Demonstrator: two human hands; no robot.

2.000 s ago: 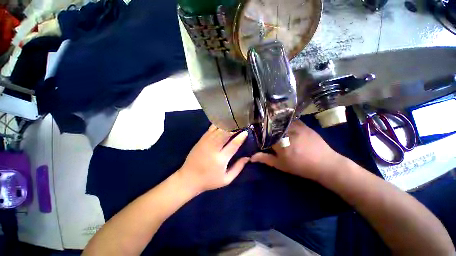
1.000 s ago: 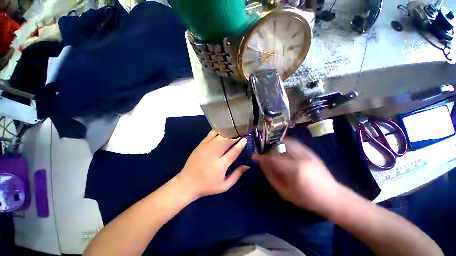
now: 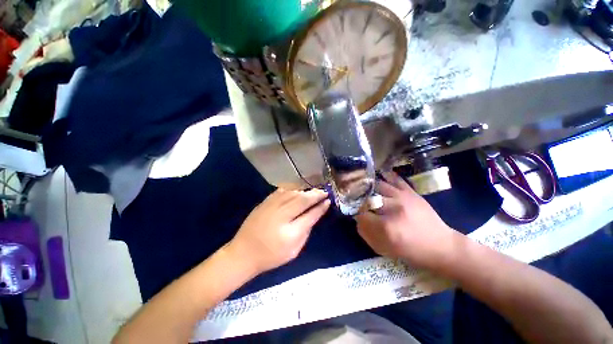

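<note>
The navy garment panel [image 3: 181, 228] lies on the white table under the sewing machine head [image 3: 269, 151]. My left hand [image 3: 275, 225] rests on the panel left of the chrome guard [image 3: 344, 151], its fingertips close to the guard's lower end. My right hand [image 3: 400, 218] is on the cloth just right of the guard, its fingertips partly hidden behind machine parts. I cannot tell whether the right fingers pinch the cloth. The needle and presser foot are hidden behind the guard.
A navy cloth heap [image 3: 148, 87] lies upper left. Dark red-handled scissors [image 3: 521, 185] and a bright-screened device [image 3: 583, 158] lie at right. A wristwatch [image 3: 349, 54] is strapped to the machine head below a green cylinder [image 3: 249, 23]. A purple device [image 3: 17, 259] is far left.
The panel has shifted away from me, so the table's ruled front edge now shows. My right hand has moved up closer to the guard. The left hand stays on the cloth.
</note>
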